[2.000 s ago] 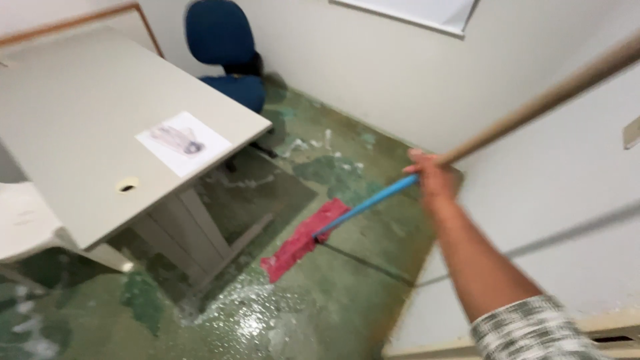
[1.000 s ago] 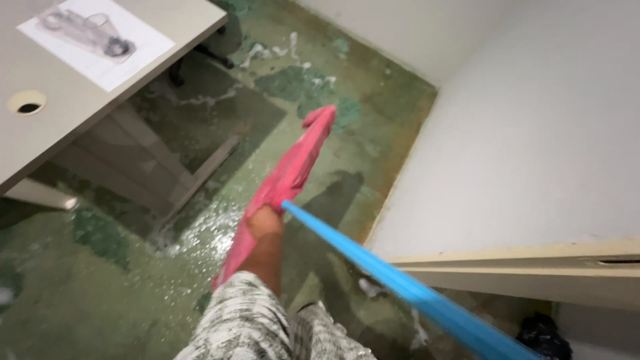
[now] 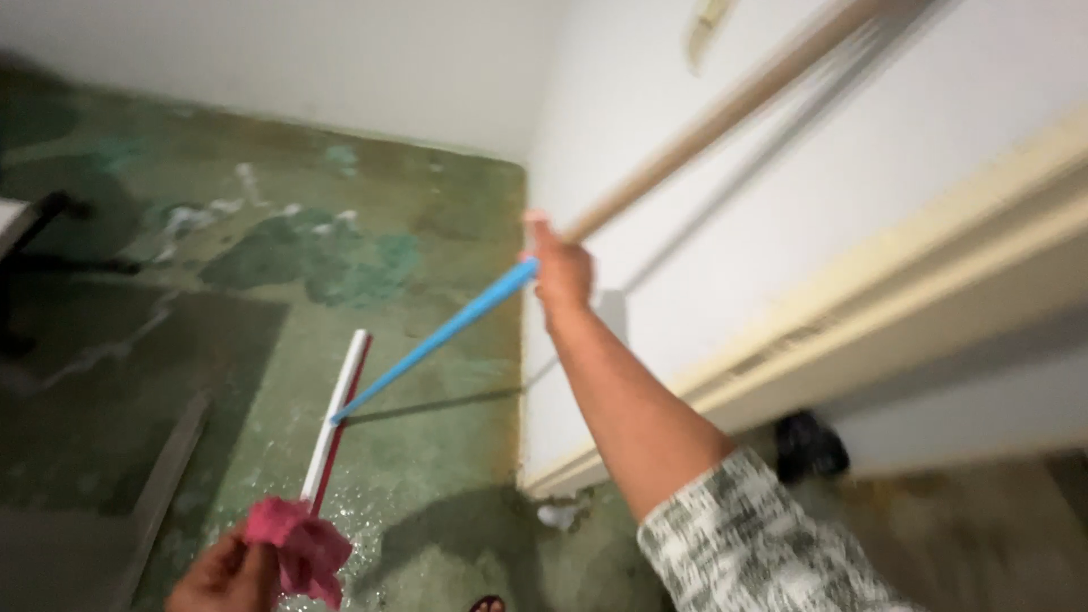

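Observation:
My right hand [image 3: 563,268] grips the long handle of a floor squeegee where its blue part [image 3: 450,331] meets the wood-coloured part [image 3: 722,119]. The handle slants down to the left and ends at the white and red squeegee head [image 3: 336,416], which is bare of cloth. At the bottom left, my left hand [image 3: 225,569] holds a bunched pink cloth [image 3: 297,548], just beside the lower end of the head. The cloth hides that end.
Wet green floor [image 3: 442,280] with patches and white foam [image 3: 191,217] runs up to the white walls [image 3: 340,68]. A door frame [image 3: 850,314] crosses the right side, with a black bag-like thing [image 3: 810,446] beyond it. Black chair or table legs [image 3: 51,246] stand at the left edge.
The pink cloth, earlier draped over the squeegee head, is now off it and bunched in my left hand. The handle has swung up to the right, with my right hand now seen on it.

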